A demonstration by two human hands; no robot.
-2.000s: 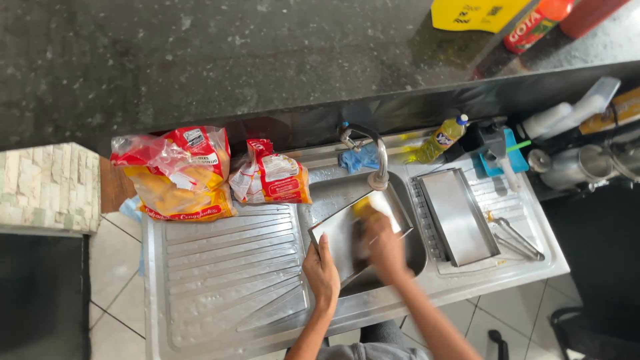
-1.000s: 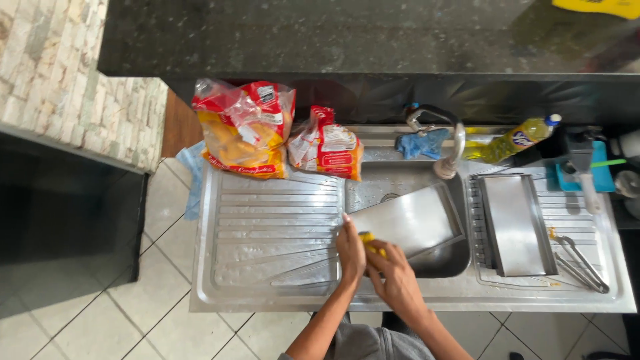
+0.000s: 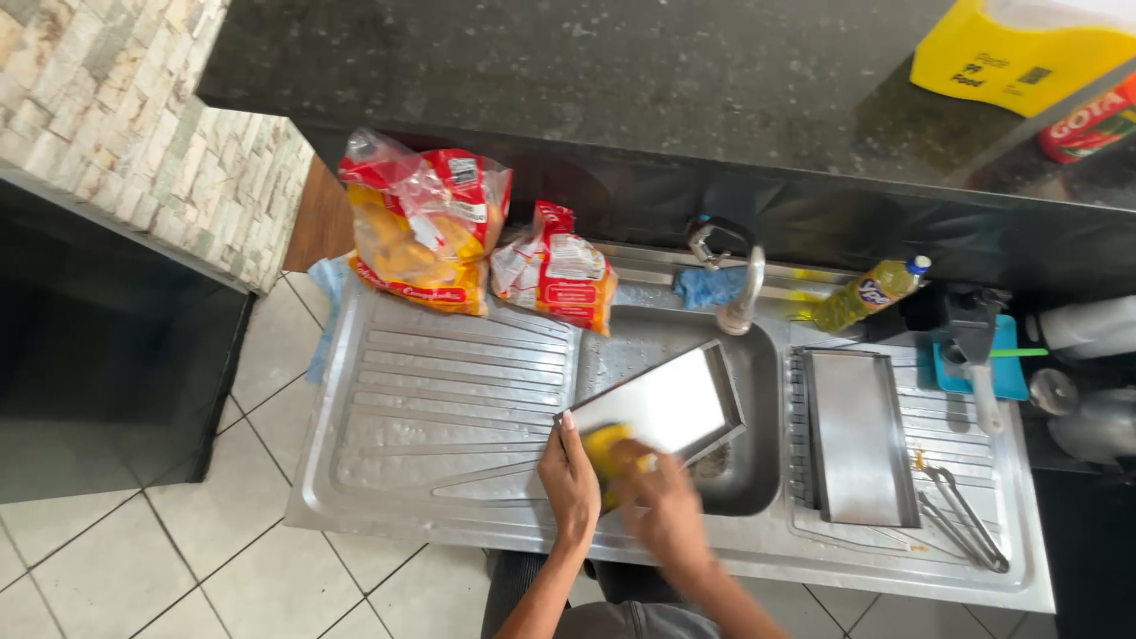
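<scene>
Over the sink basin [image 3: 754, 479] a rectangular metal tray [image 3: 666, 399] is held tilted. My left hand [image 3: 571, 484] grips its lower left corner, the thumb over the edge. In my right hand [image 3: 661, 501], blurred, is a yellow sponge [image 3: 608, 448], pressed on the near left part of the tray. A metal faucet [image 3: 741, 302] arches above the basin's far edge, beside a blue cloth [image 3: 710, 286]. Another metal tray [image 3: 861, 435] lies on the right drainboard, with metal tongs [image 3: 963, 519] to its right.
Two plastic bags of bread rolls [image 3: 426, 240] [image 3: 559, 275] stand at the back of the left drainboard [image 3: 453, 408]. A bottle of yellow dish soap [image 3: 865, 297] leans behind the right side, near a turquoise tray [image 3: 1007, 355]. A dark stone counter [image 3: 568, 89] runs above the sink.
The held tray has turned between frames, and my right hand with the sponge has moved over its surface. The other tray and the tongs have stayed in place.
</scene>
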